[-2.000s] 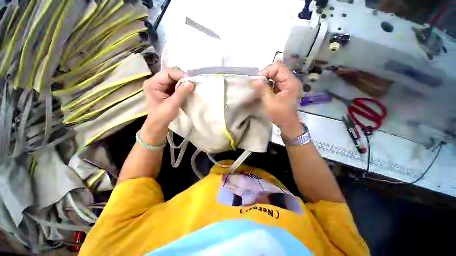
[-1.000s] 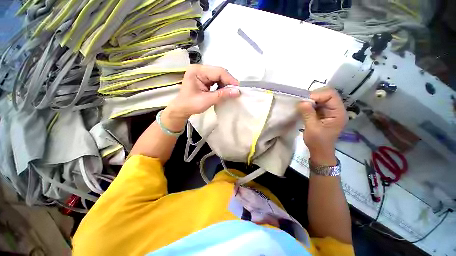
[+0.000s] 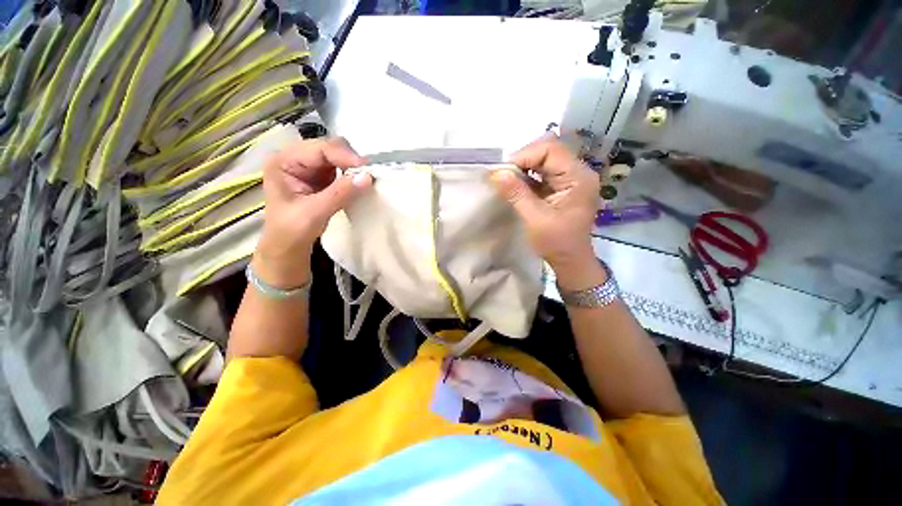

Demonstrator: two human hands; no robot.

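Note:
A beige bag body (image 3: 391, 232) hangs between my hands, with a yellow binding line (image 3: 442, 267) running down its middle. A grey band (image 3: 445, 155) lies along its top edge. My left hand (image 3: 309, 193) pinches the top left corner and my right hand (image 3: 552, 198) pinches the top right corner, so the edge is held straight. Narrow beige-grey straps (image 3: 388, 341) hang in loops below the cloth, over my lap. The fingertips partly hide both ends of the edge.
Stacked workpieces (image 3: 213, 188) with yellow edges lie at left. A loose grey strip (image 3: 418, 83) lies on the white table (image 3: 495, 49). The sewing machine (image 3: 712, 99) stands at right. Red-handled scissors (image 3: 729, 245), dark snips (image 3: 704, 285) and a purple-handled tool (image 3: 628, 214) lie before it.
The view turned one way and then back, shifting the whole scene. Both hands keep their hold on the top edge, and the cloth hangs slightly differently.

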